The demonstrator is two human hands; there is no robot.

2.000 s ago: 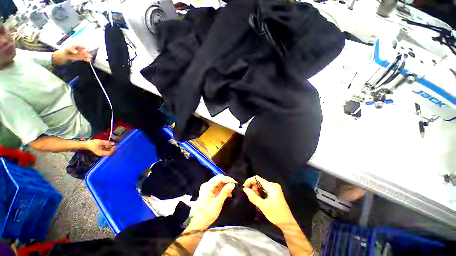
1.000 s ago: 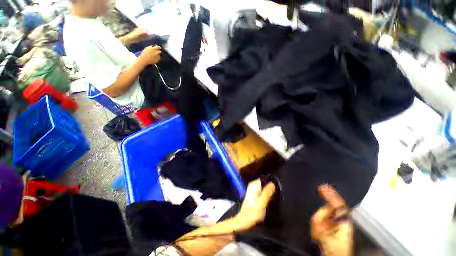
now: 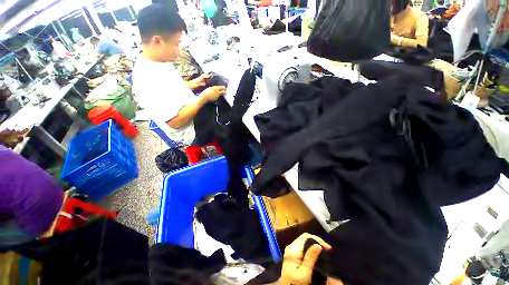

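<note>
A large black garment (image 3: 357,161) lies heaped over the white table and hangs down towards my lap. My left hand (image 3: 301,260) is at the bottom edge, left of the hanging part, with thumb and fingers closed on a dark fold of the black garment. A small strip of skin shows at the bottom edge just right of it; it may be part of my right hand, but I cannot tell. No tool can be made out.
A blue plastic bin (image 3: 184,195) with black and white pieces stands left of my hand, a cardboard box (image 3: 290,211) beside it. A person in a pale top (image 3: 162,92) sits beyond. A blue crate (image 3: 103,158) and a purple sleeve (image 3: 25,192) are at left.
The view has swung up and left, showing more of the room. My hands were together in front; they moved apart, and the right one has dropped almost or wholly out of view.
</note>
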